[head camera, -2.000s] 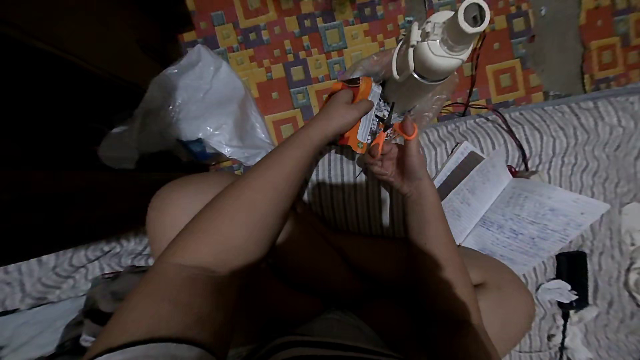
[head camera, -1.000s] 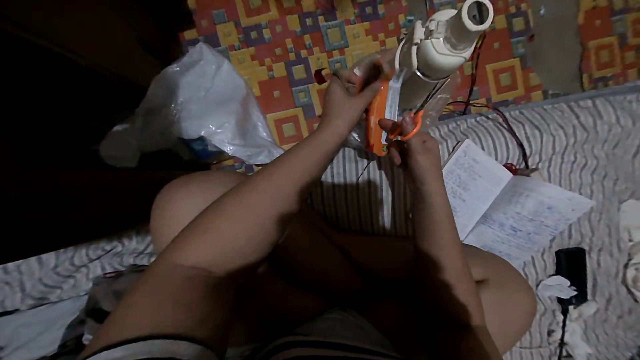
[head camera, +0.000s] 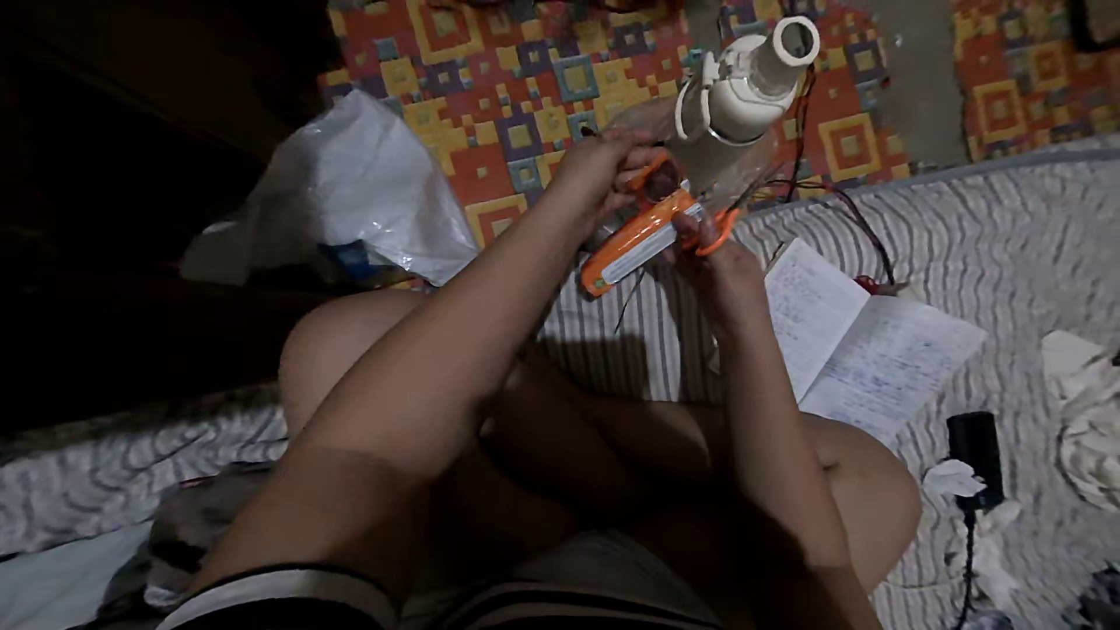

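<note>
My left hand (head camera: 604, 175) grips the upper end of an orange packet (head camera: 637, 238) with a white printed side. The packet hangs slanted, its lower end toward my knees. In my right hand (head camera: 717, 262) is a pair of orange-handled scissors (head camera: 721, 233), a finger through a handle loop and the fingertips close against the packet. The scissor blades point up and right, and whether they touch anything cannot be told. Just beyond both hands stands a clear bottle with a cream flip-top cap (head camera: 744, 105).
A white plastic bag (head camera: 376, 184) lies at the left by a patterned rug (head camera: 525, 79). An open handwritten notebook (head camera: 901, 359) rests on the striped bedsheet (head camera: 1032, 227) at the right. Beyond it are a black corded device (head camera: 976, 455) and crumpled white tissue (head camera: 954, 479). Thin dark cables run behind the notebook.
The orange packet has turned from nearly upright in the view to a slant, its lower end now farther left. Both hands still hold their things.
</note>
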